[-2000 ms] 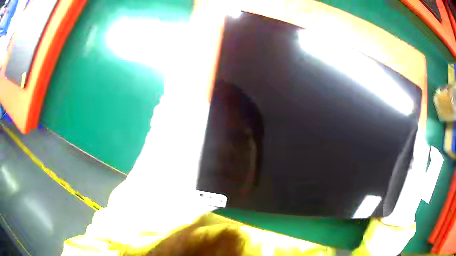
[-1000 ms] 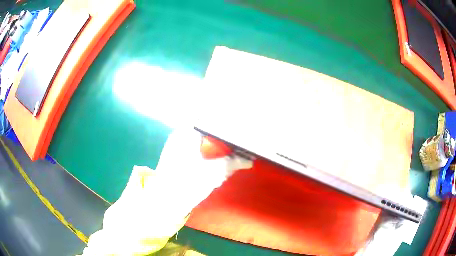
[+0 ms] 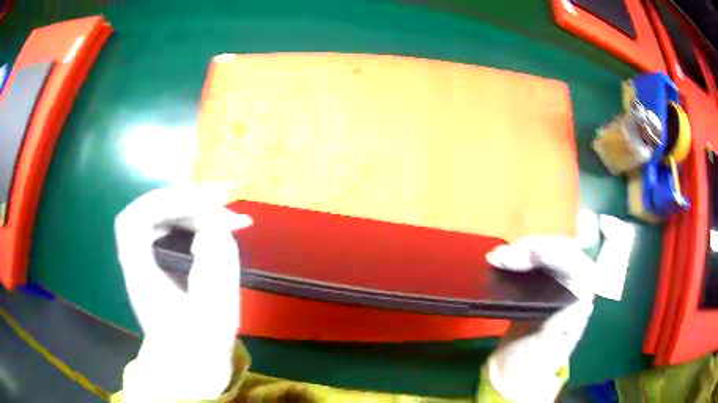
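Note:
A tablet [image 3: 378, 256] is held tilted, nearly edge-on, above an orange foam pad [image 3: 386, 142]. Its long dark side edge faces me, and its glossy face reflects the red of the pad. My left hand [image 3: 185, 275], white-gloved, grips the tablet's left end, with fingers on both sides of it. My right hand [image 3: 547, 291], also white-gloved, grips the right end, thumb on the glossy face. The underside of the tablet is hidden.
A green mat [image 3: 157, 79] lies under the pad. A foam pad with a tablet is at left [image 3: 47, 134]. More pads with tablets [image 3: 602, 24] are at right. A blue tape dispenser [image 3: 657, 142], a clear jar [image 3: 622, 144] and a white cloth [image 3: 616, 256] lie at right.
The tablet went from screen facing me, to edge-on with glare, to tilted back with its dark edge facing me. Both hands now grip its ends. The view has shifted.

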